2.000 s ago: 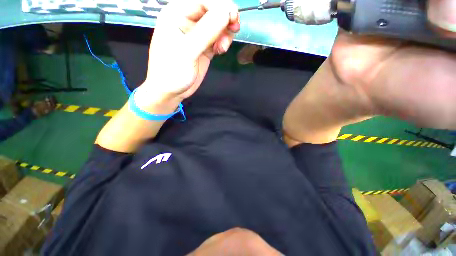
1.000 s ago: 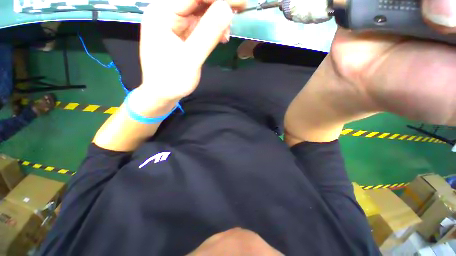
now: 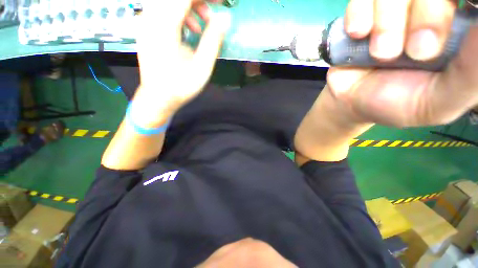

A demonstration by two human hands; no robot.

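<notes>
My right hand [image 3: 401,68] grips the electric screwdriver [image 3: 382,49] by its grey-black handle at the upper right. Its light nose and thin dark bit point left, over the mat's front edge, apart from my left hand. My left hand [image 3: 181,52] is raised at the top, beside the white blister tray [image 3: 78,22], its upper part washed out and cut off by the top edge. Its fingers are curled with the thumb apart. Something small and dark shows between thumb and fingers, too blurred to name. I cannot tell whether the hand holds it.
The green bench mat [image 3: 257,26] runs along the top. A small green item [image 3: 229,2] and tiny specks lie on it at the top edge. Cardboard boxes [image 3: 44,225] stand on the floor at lower left and right. Another person's hand [image 3: 52,132] shows at the left.
The screwdriver has moved down and left, and its bit has come away from my left fingers. My left hand has shifted slightly left and its thumb has opened. More of the white tray shows.
</notes>
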